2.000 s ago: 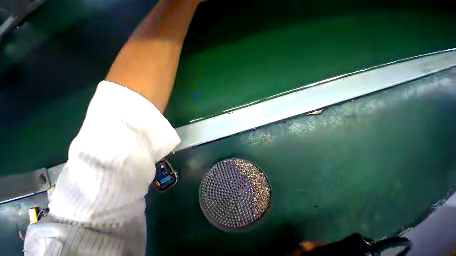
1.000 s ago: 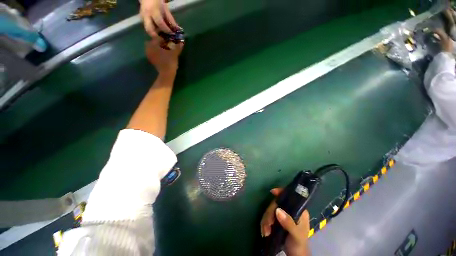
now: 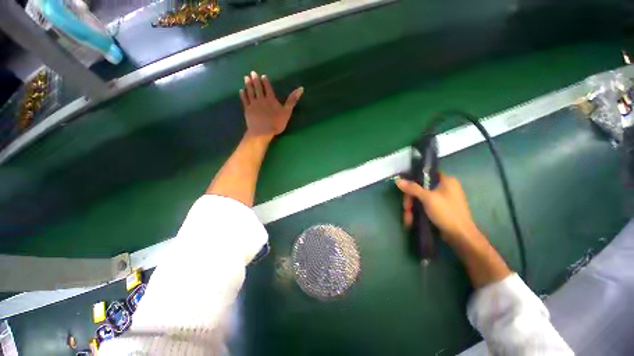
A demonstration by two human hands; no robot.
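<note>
My left hand (image 3: 266, 108) is stretched out over the green conveyor belt, fingers spread, holding nothing. My right hand (image 3: 442, 203) grips the black electric screwdriver (image 3: 425, 201) above the bench beside the rail, its thin bit pointing down and its black cord looping from the top. The round grey screw tray (image 3: 327, 261) lies on the green bench between my arms. A smartwatch housing (image 3: 260, 253) is mostly hidden by my left sleeve. Several housings with blue boards (image 3: 118, 316) and small yellow batteries lie at the lower left.
A pale metal rail (image 3: 334, 186) runs between the bench (image 3: 556, 208) and the conveyor belt (image 3: 361, 118). A grey metal bracket (image 3: 62, 272) is at the left. Gold-coloured parts (image 3: 188, 14) lie beyond the belt. A clear plastic bag (image 3: 609, 104) is at the far right.
My left hand is now empty; another hand and the dark object at it are gone from view. My right hand has raised the screwdriver towards the rail, bit now down. More waiting units show at left.
</note>
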